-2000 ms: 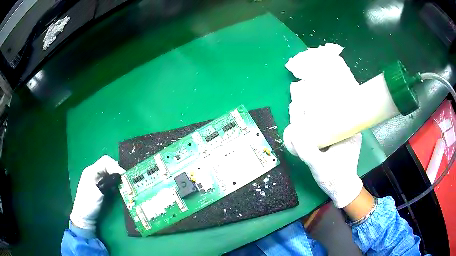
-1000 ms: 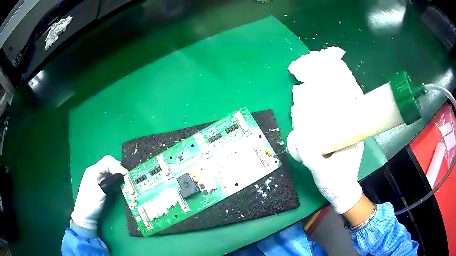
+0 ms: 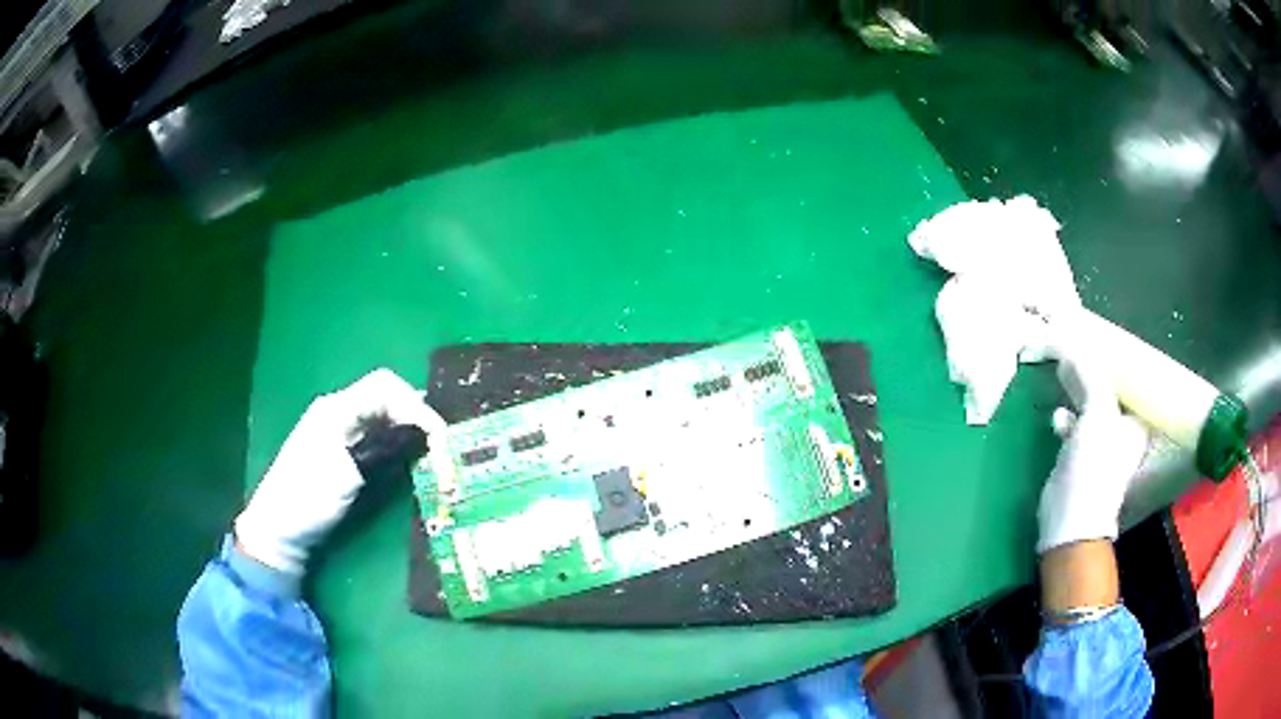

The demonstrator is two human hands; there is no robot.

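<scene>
A green circuit board [image 3: 534,509] with pale connectors and a dark square block lies tilted on a black foam pad [image 3: 703,590] speckled with white bits. My left hand [image 3: 320,471], in a white glove with a black finger cot, holds the board's left end. My right hand [image 3: 1096,457], gloved in white, grips a pale glue syringe [image 3: 1152,377] with a green cap at the right. The syringe's narrow end points up-left at a crumpled white cloth [image 3: 1000,281]; its tip is not clearly visible.
A lighter green mat [image 3: 590,239] lies under the pad on a dark green bench [image 3: 155,365]. An air hose runs from the cap past a red surface [image 3: 1211,555] at the right. Parts of green boards [image 3: 892,31] show at the top edge.
My right hand and the syringe have moved right and down, and the syringe's cap now points down-right. The view has shifted, so the board and pad appear further right. My left hand still holds the board.
</scene>
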